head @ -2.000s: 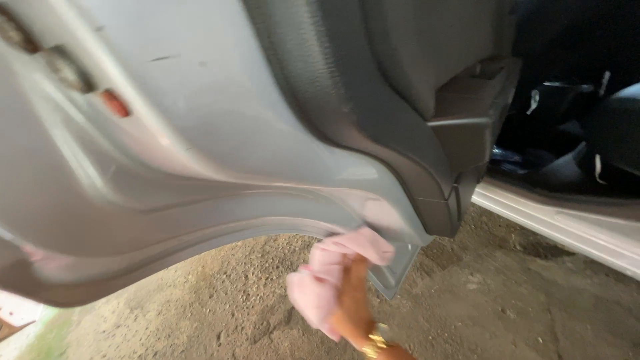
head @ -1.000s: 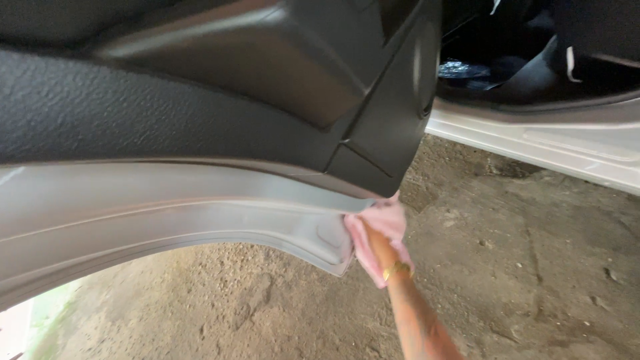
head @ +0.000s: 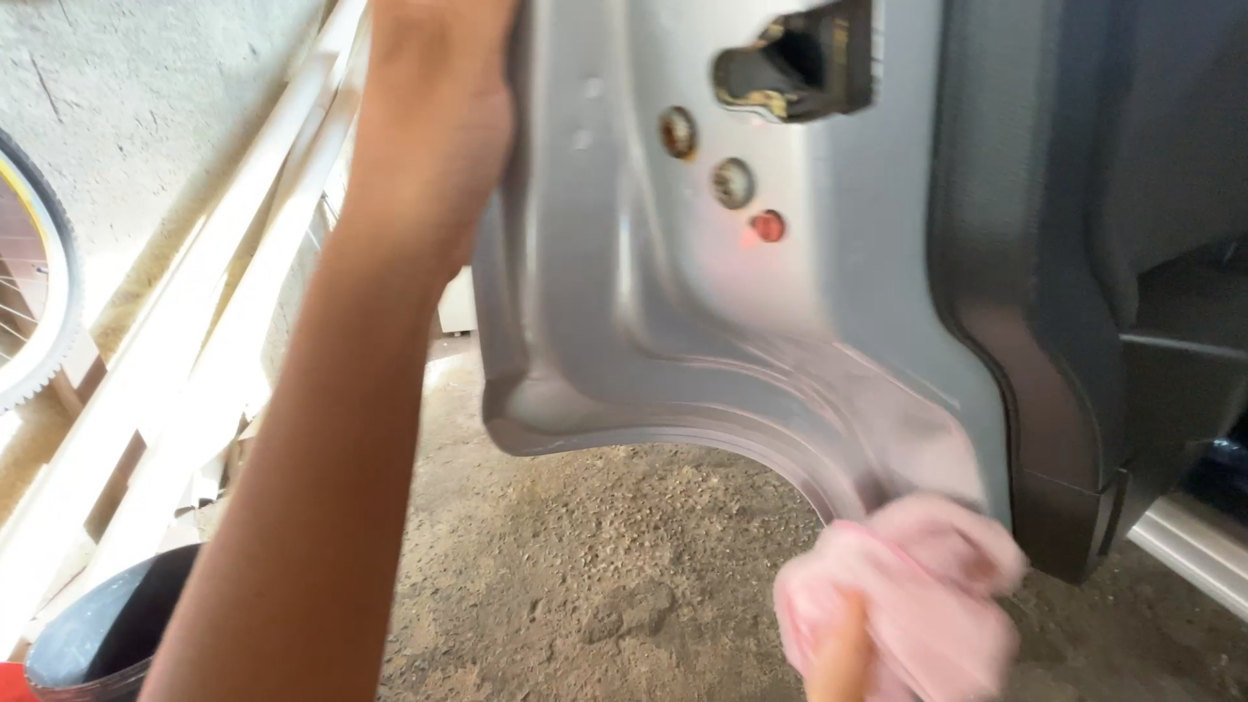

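A silver-grey car door [head: 585, 322] stands open, its inner edge facing me. My left hand [head: 444, 107] is at the door's outer edge, upper left; its fingertips are out of frame or behind the edge. Low on the right, my right hand [head: 840, 648] holds a crumpled pink cloth [head: 916, 595] against or very near the door's lower curved edge; the cloth is blurred and covers most of the hand. Above it, the door edge bears a dark latch [head: 795, 63], round fasteners and a red reflector [head: 768, 226]. The dark door trim [head: 1014, 292] lies to the right.
Long pale tubes or boards [head: 234, 292] lean on the wall at left, beside a bicycle wheel [head: 49, 273]. A dark bucket-like container [head: 117, 624] stands lower left. The car's sill [head: 1194, 556] runs at lower right. Rough ground [head: 624, 556] lies below.
My left hand and forearm have come into view at the door's edge. The pink cloth stays in my right hand near the lower door corner. The view has swung left.
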